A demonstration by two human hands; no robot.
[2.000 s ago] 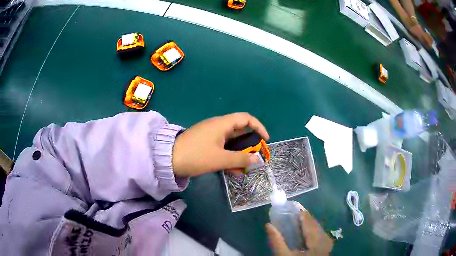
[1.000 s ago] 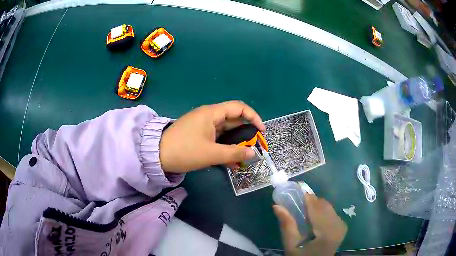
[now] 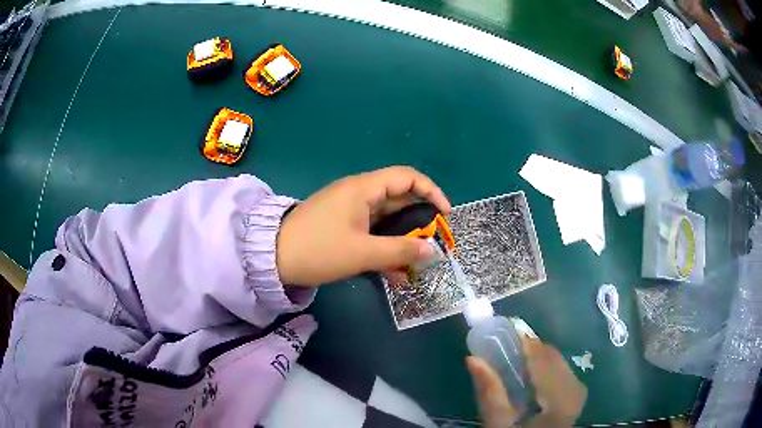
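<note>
My left hand (image 3: 351, 221) grips an orange-and-black unit (image 3: 409, 221), black shell up and left, orange rim facing right, over the parts box. My right hand (image 3: 535, 380) holds a translucent squeeze bottle (image 3: 500, 344) with a white neck. Its thin tip points up and left at the orange rim; whether it touches cannot be told. A white patch shows at the right hand's fingers. The shallow parts box (image 3: 501, 242) holds heaped thin silver pins. My left hand covers its upper left part.
Three waiting units (image 3: 227, 135) sit at upper left. Right of the box are white paper (image 3: 575, 201), a white cable (image 3: 612, 315), a white scrap (image 3: 583, 360), a tape roll (image 3: 683, 247), a water bottle (image 3: 698, 165) and a clear plastic bag (image 3: 677, 326). Beyond the white edge (image 3: 501, 52) lies another unit (image 3: 622, 63).
The bottle and my right hand have moved slightly down and right since one second ago. My left hand still holds the unit over the box. The view has shifted since two seconds ago.
</note>
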